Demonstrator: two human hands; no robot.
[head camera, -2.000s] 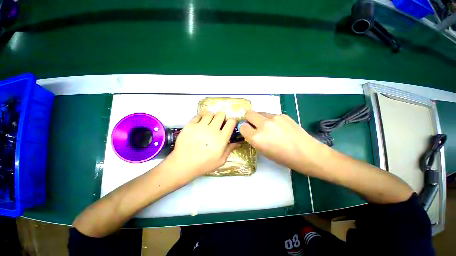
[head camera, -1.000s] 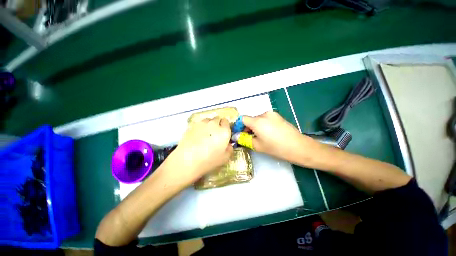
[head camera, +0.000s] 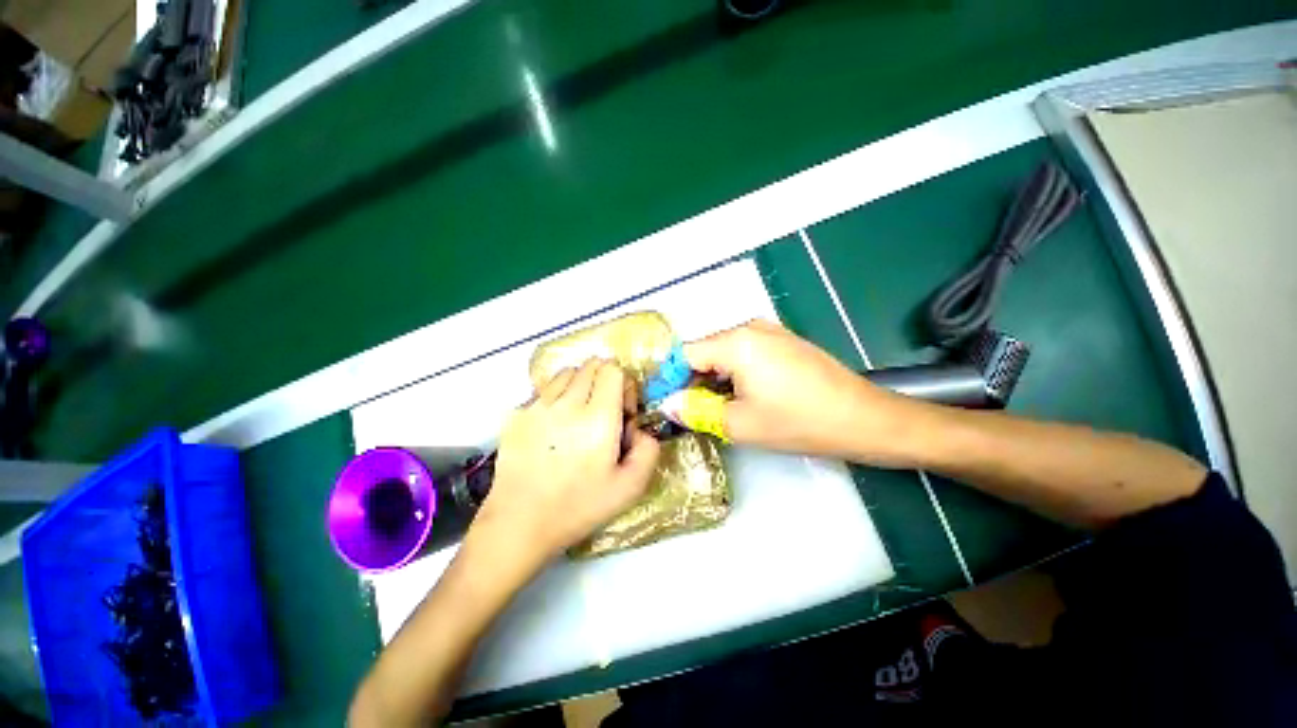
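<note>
The hair dryer head (head camera: 384, 509), with its bright purple ring, lies at the left of the white mat (head camera: 740, 548). Its black inner handle frame (head camera: 654, 423) runs right, mostly hidden by my hands, over the gold-brown padded block (head camera: 662, 505). My left hand (head camera: 569, 448) holds the frame. My right hand (head camera: 754, 391), with blue and yellow finger cots, pinches at the frame's right end; the small part between the fingertips is too hidden to tell. A grey handle tube (head camera: 939, 383) lies partly under my right forearm, beside a bundled grey cord (head camera: 1007, 256).
A blue bin (head camera: 235, 597) with small black parts stands at the left. A pale-edged tray (head camera: 1138, 242) is at the right. The green belt (head camera: 470, 171) runs behind a white rail. A rack with dark grey parts (head camera: 168, 86) is at the top left.
The camera view has turned and shifted, tilting the bench. Both hands stay at the frame over the block. The handle tube beside the cord shows more than before.
</note>
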